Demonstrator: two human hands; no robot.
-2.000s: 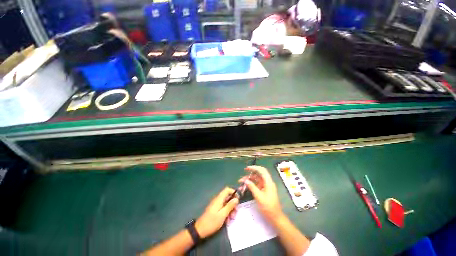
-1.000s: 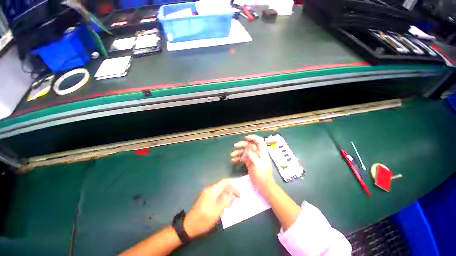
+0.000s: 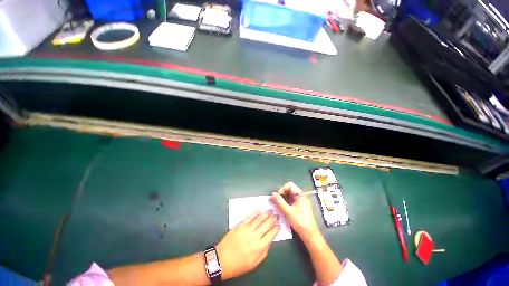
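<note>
A white paper slip [image 3: 241,208] lies flat on the green mat in front of me. My left hand [image 3: 249,241] rests flat on the slip with fingers spread, holding nothing, with a dark watch on the wrist. My right hand [image 3: 296,210] is at the slip's right edge, fingers curled around a thin pen [image 3: 306,193] whose end points right; its tip is hidden by the hand. The open electronic unit [image 3: 333,202], white with a black edge and an orange patch, lies just right of the right hand.
To the right lie a red marker [image 3: 399,233], a thin pale stick [image 3: 407,217] and a red pad [image 3: 425,249] on a pale disc. Beyond the dark channel, the far bench holds a tape ring [image 3: 115,36], white cards [image 3: 172,36], a light-blue box [image 3: 282,21] and black trays.
My left hand has come down flat on the slip. My right hand has turned from raised and spread to curled around the pen at the paper. The camera view has shifted.
</note>
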